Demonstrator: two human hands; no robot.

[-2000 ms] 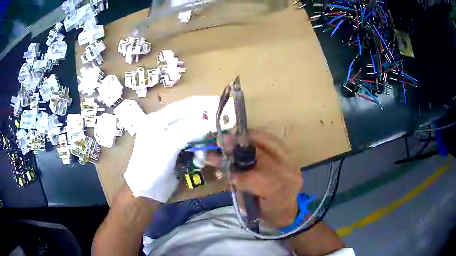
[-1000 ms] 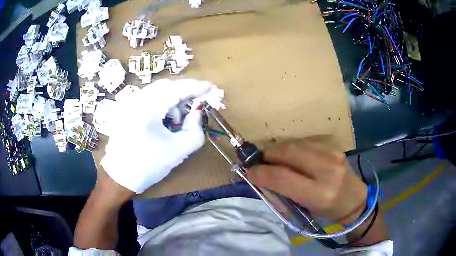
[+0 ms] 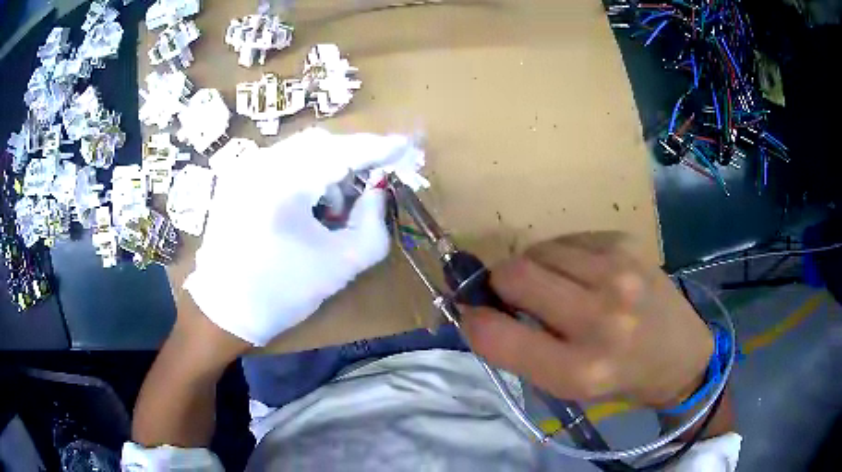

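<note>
My left hand [image 3: 295, 230], in a white glove, holds a white plastic housing [image 3: 413, 169] between thumb and fingers above the cardboard. Only the housing's right end shows; the rest is hidden by the glove. A bit of red and short coloured wires [image 3: 406, 234] show by my thumb. My bare right hand [image 3: 582, 323] grips the soldering iron [image 3: 468, 277] by its black handle. The iron's tip is at the housing beside my left thumb; exact contact cannot be told. The solder feed tube [image 3: 494, 376] runs along the iron and loops round the blue wrist strap [image 3: 718, 369].
White housings [image 3: 202, 120] lie in a loose heap at left, several on the brown cardboard sheet [image 3: 517, 120]. Small dark circuit boards [image 3: 28, 277] are at the far left edge. A tangled pile of lead wires [image 3: 711, 101] lies at the upper right on the dark bench.
Over two seconds the iron has swung from upright to slanting, its tip now at the held housing. My right hand has moved right. The yellow-and-black board below my left hand no longer shows.
</note>
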